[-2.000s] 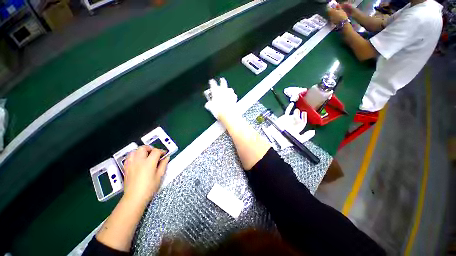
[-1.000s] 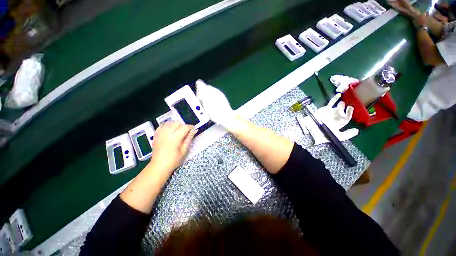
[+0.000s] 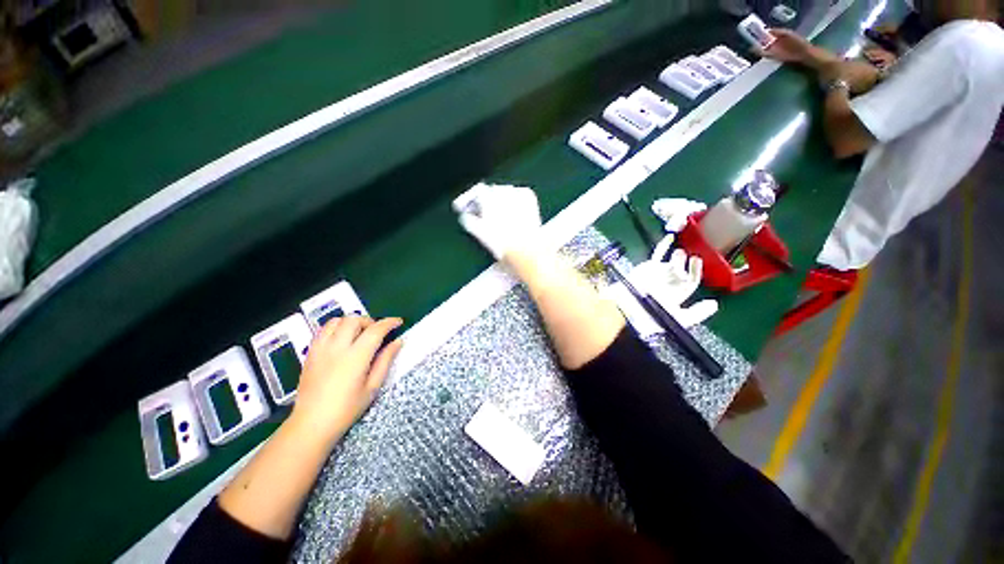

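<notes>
Four white front housings with rectangular windows lie in a slanting row on the green conveyor belt; the nearest is this housing. My bare left hand is over the lower part of the farthest one, its fingers apart; the contact under the fingers is hidden. My right hand, in a white knit glove, is over the belt up and to the right, away from the row. Its fingers are curled, and whether it holds something cannot be told.
Bubble wrap lies under my forearms, with a white card. A black-handled hammer and spare glove lie right. A red tray holds a bottle. More housings line the belt near a co-worker.
The housing raised between my hands one second ago is no longer held up. My right hand has moved away up the belt. My left hand is lower, by the row. The view has shifted.
</notes>
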